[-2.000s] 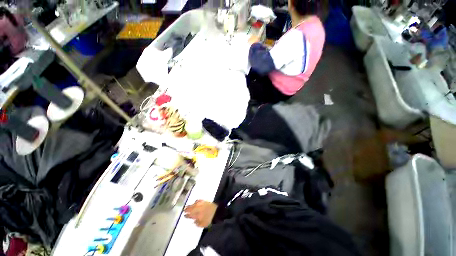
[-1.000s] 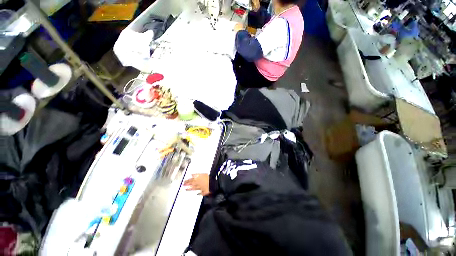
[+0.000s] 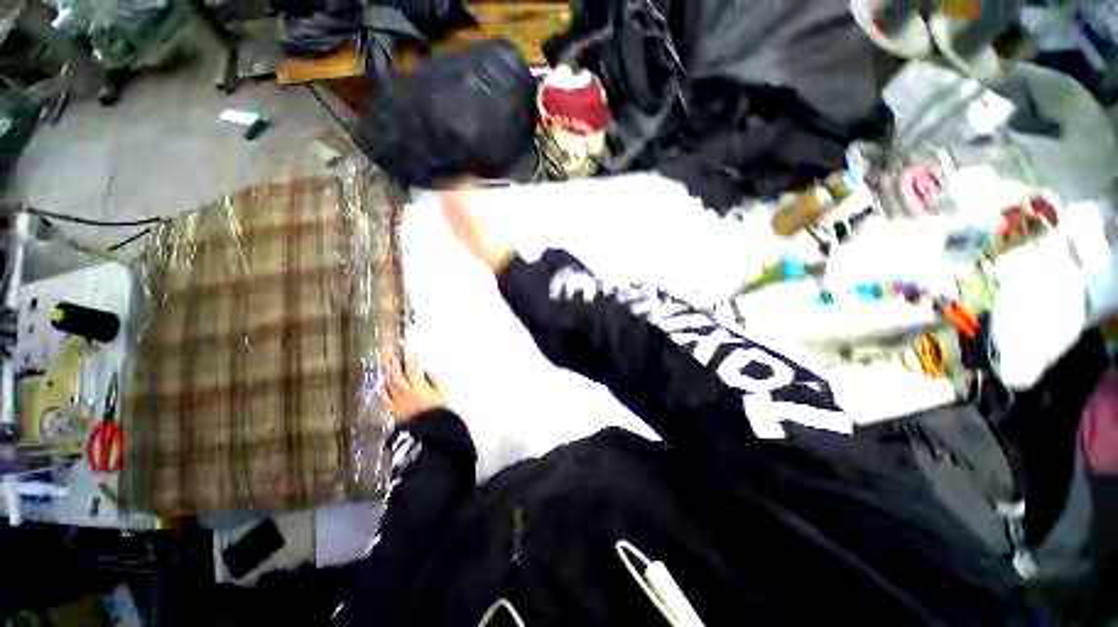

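A brown and green plaid panel with a shiny clear cover lies beside the white table top. My left hand rests at their meeting edge, fingers spread and holding nothing visible. My right hand lies farther off, near the table's far left corner. It is blurred, and its fingertips are too unclear to tell whether they hold anything. Both arms are in black sleeves with white letters.
Red-handled scissors and a black spool lie on a pale surface at far left. A black bag stands beyond the table. The sewing machine is at right, with yellow-looped scissors near it.
The view has swung left, from the machine and a person in a pink vest to the plaid panel. Both hands now show; before, only one rested at the table edge.
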